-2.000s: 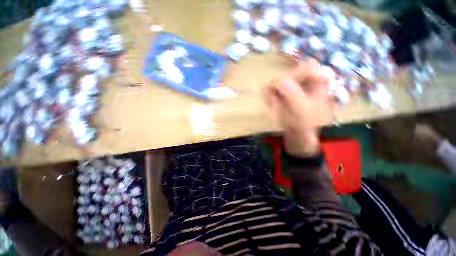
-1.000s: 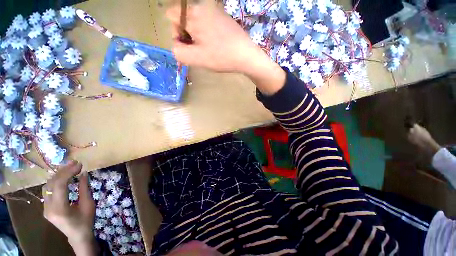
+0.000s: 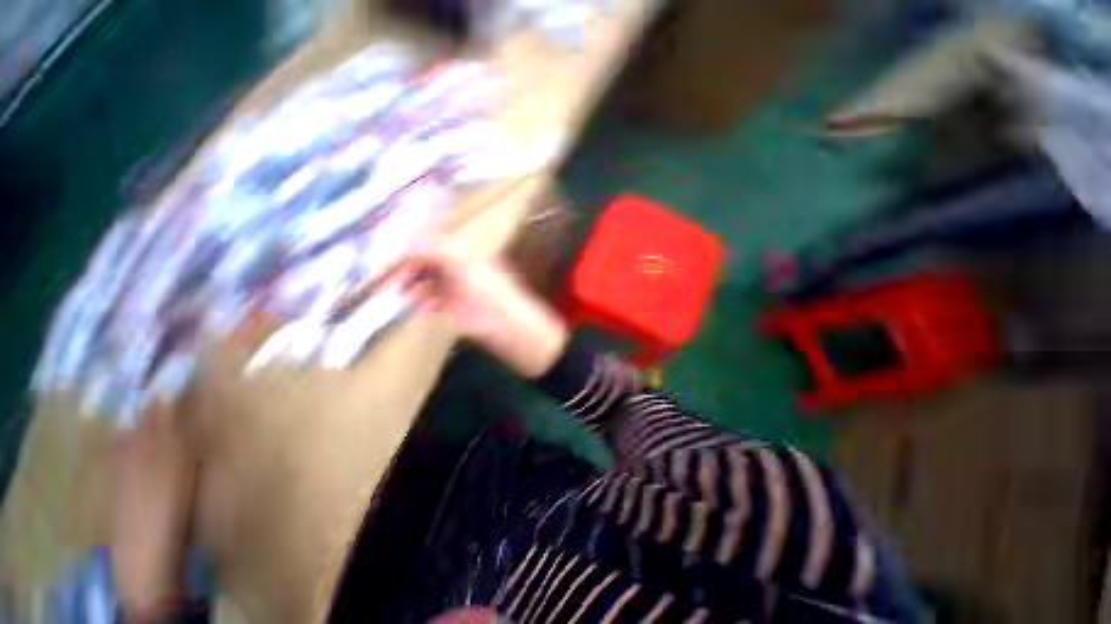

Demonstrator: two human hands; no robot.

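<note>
The view is strongly blurred. A heap of silver-grey motors with white gears (image 3: 292,183) covers the upper part of the tan bench top (image 3: 292,451). My right hand (image 3: 493,311) is at the heap's right edge, near the bench edge. A thin dark streak shows by its fingers; I cannot tell what it holds. My left hand (image 3: 152,488) is a skin-toned blur at lower left, reaching up to the heap's lower end, its fingers unclear. A blue patch, possibly the grease tub (image 3: 79,588), shows at the bottom left, partly cut off.
Two red plastic stools (image 3: 652,271) (image 3: 908,339) stand on the green floor (image 3: 743,183) right of the bench. Another person's pale clothing (image 3: 1078,128) shows at the upper right. A brown carton-like surface (image 3: 975,475) lies at lower right.
The view has swung right, so the bench runs steeply and the tub has shifted to the bottom left corner. My right hand is now at the motor heap; my left hand is over the bench.
</note>
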